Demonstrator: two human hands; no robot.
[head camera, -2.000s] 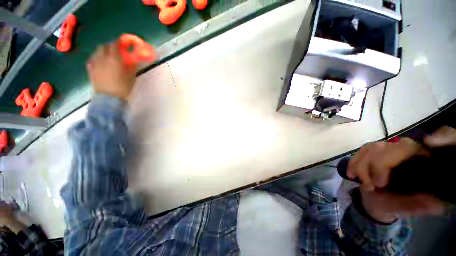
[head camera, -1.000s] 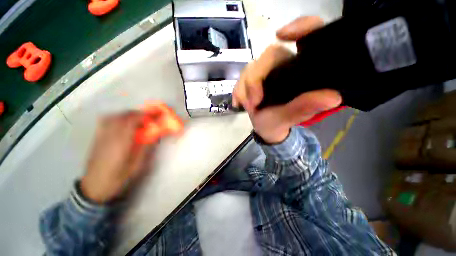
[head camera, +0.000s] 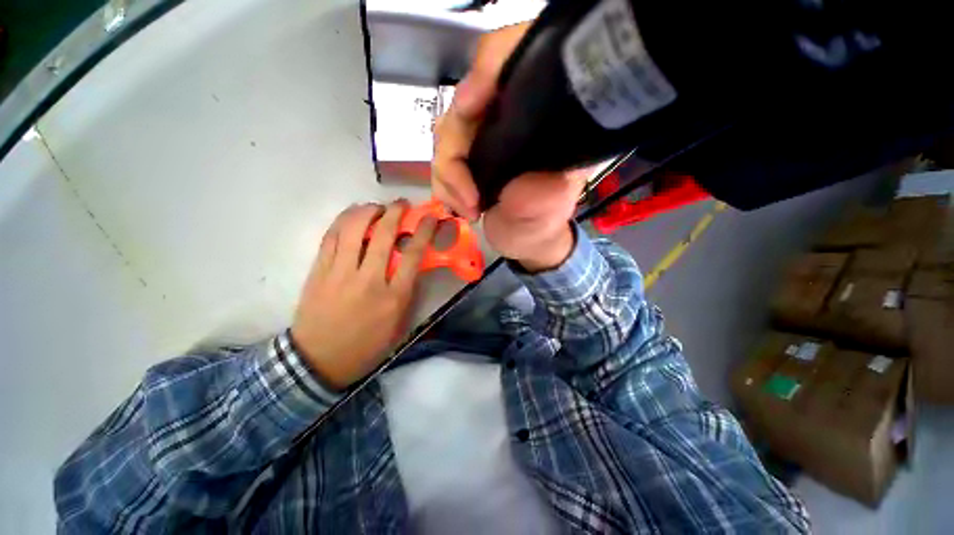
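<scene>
An orange housing (head camera: 460, 254) lies on the off-white bench near its front edge. My left hand (head camera: 359, 287) lies over its left part, fingers spread across it. My right hand (head camera: 513, 178) is wrapped round the lower end of the large black electric screwdriver (head camera: 544, 115), which has a white label. The tool's lower end is at the housing's upper right edge. The bit and any screw are hidden by my fingers. The screw feeder (head camera: 404, 128) stands just behind, partly covered by my right hand and the screwdriver.
The bench (head camera: 209, 188) curves along the left, with the metal conveyor rail (head camera: 78, 68) at the upper left. Beyond the bench's front edge are a red object (head camera: 654, 205), a yellow floor line (head camera: 685, 247) and stacked cardboard cartons (head camera: 826, 408) on the right.
My left hand has brought the orange housing from the conveyor side to the bench's front edge. My right hand has moved the screwdriver from beside the feeder down to the housing.
</scene>
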